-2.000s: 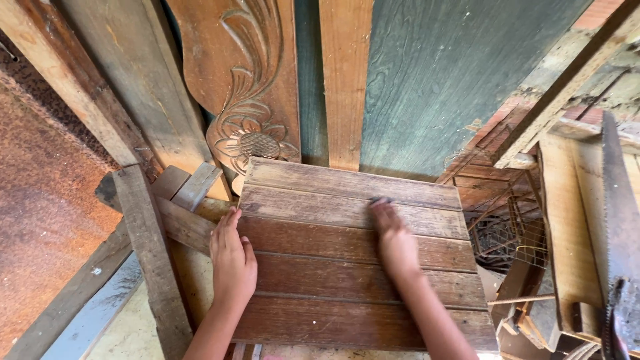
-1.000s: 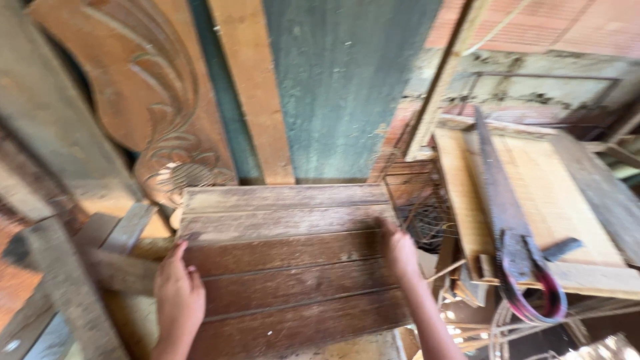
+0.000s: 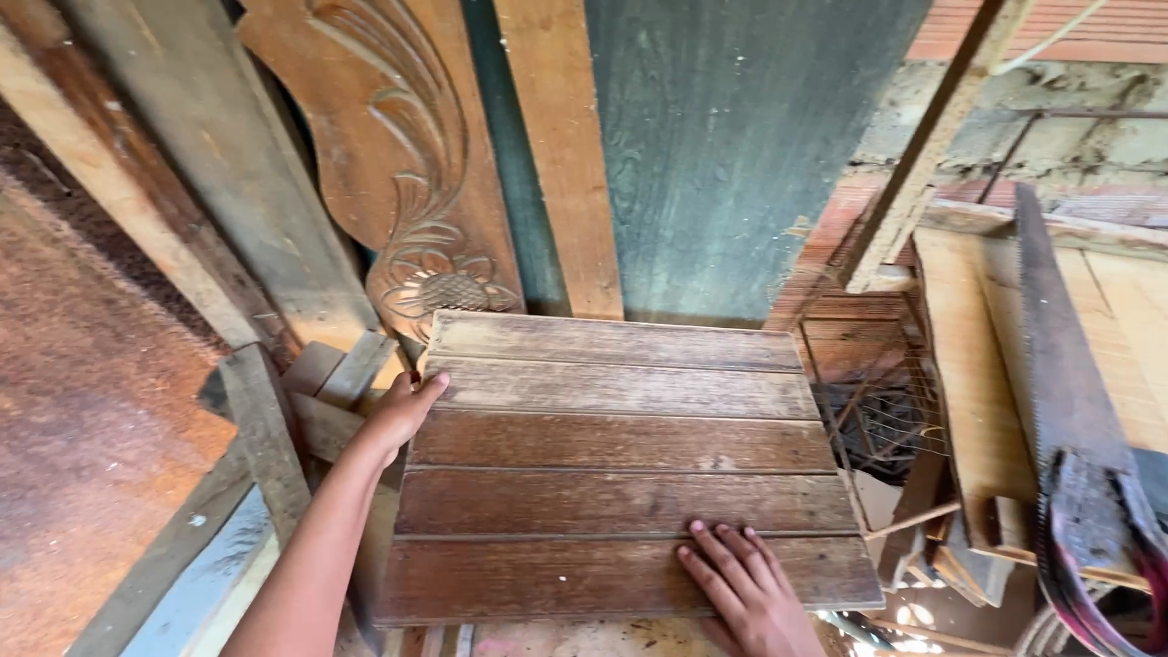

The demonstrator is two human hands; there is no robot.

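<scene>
A slatted wooden panel (image 3: 620, 443) lies before me, its two far slats paler and more worn than the darker near ones. At its left edge, my left hand (image 3: 406, 411) grips the panel, thumb on top and fingers around the side. My right hand (image 3: 744, 589) rests on the nearest slat toward the right, palm down with its fingers slightly spread. Nothing shows on top of the panel beneath or beside that hand; whether something is under the palm cannot be seen.
Behind the panel lean a carved wooden board (image 3: 447, 274), a plank (image 3: 566, 155) and a green-grey board (image 3: 730, 155). A handsaw (image 3: 1077, 383) lies on boards at the right, beside a wire rack (image 3: 885, 420). Wooden beams (image 3: 265, 429) and a rusty sheet (image 3: 91, 411) stand at the left.
My right hand has moved from the far slats to the nearest slat. The dark object under it two seconds ago is not visible now. My left hand now grips the panel's left edge farther up.
</scene>
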